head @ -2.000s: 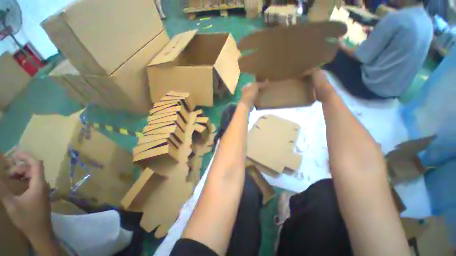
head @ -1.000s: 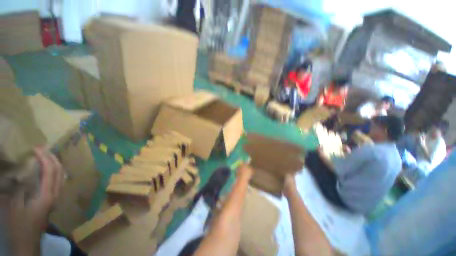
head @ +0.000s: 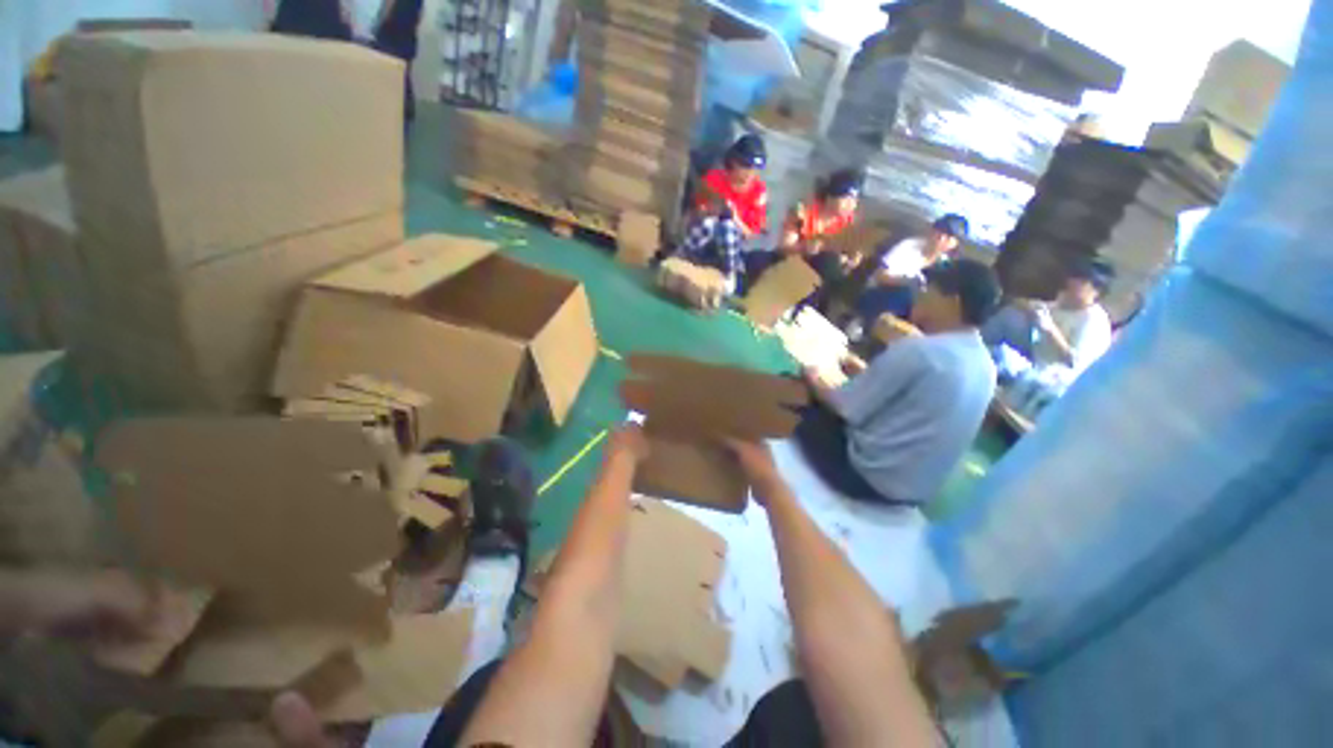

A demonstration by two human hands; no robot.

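Note:
A brown folded mailer box (head: 690, 475) is held out in front of me with its lid flap (head: 716, 398) raised at the far side. My left hand (head: 629, 439) grips its left side and my right hand (head: 756, 465) grips its right side. The fingers are partly hidden by the cardboard. Below the box, flat box blanks (head: 676, 585) lie on the white ground sheet (head: 743, 585).
An open shipping carton (head: 409, 344) and a stack of nested boxes (head: 358, 398) are ahead left. A neighbour's hand (head: 88, 607) holds cardboard at the left. A person in grey (head: 921, 417) sits ahead right. Blue-white plastic sheeting (head: 1155, 482) stands at the right. More people sit behind.
The view has swung right and up, showing more seated people and the sheeting. Both hands still hold the box. At the left, a neighbour's cardboard now covers part of the nested stack.

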